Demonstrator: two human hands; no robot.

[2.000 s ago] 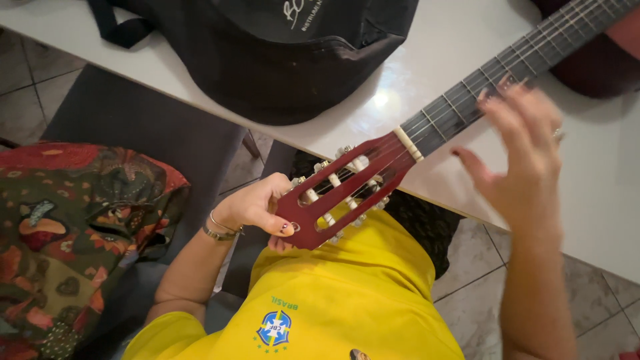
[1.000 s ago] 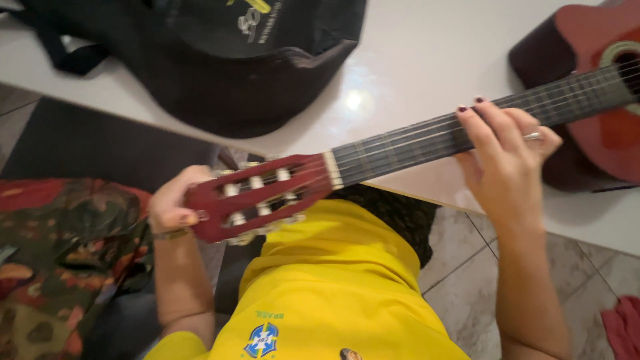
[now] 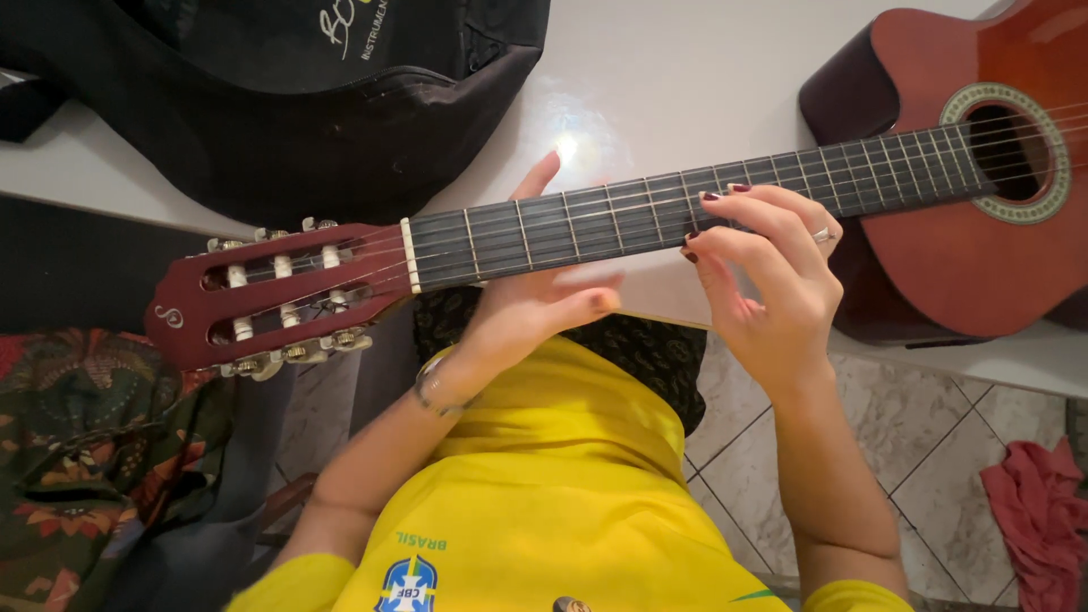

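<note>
A classical guitar (image 3: 943,263) with a red-brown cutaway body lies at the right on the white table, its dark neck running left to a slotted headstock (image 3: 280,297). My left hand (image 3: 544,297) is under the neck near the nut, palm up, thumb and fingers spread; whether it touches the neck I cannot tell. My right hand (image 3: 765,263), with dark nails and a ring, has its fingertips at the strings and lower edge around the middle of the fretboard (image 3: 629,217). Its fingers are bent and apart, and it does not close around the neck.
A black instrument bag (image 3: 340,127) lies on the white table (image 3: 680,76) at the upper left. Floral fabric (image 3: 93,476) is at the lower left, beside a dark seat. A pinkish-red cloth (image 3: 1037,510) lies on the tiled floor at the lower right.
My left hand has let go of the headstock and moved right, under the neck near the nut. My right hand remains at the fretboard, its fingers more bent. The guitar body shows more fully as the view shifts.
</note>
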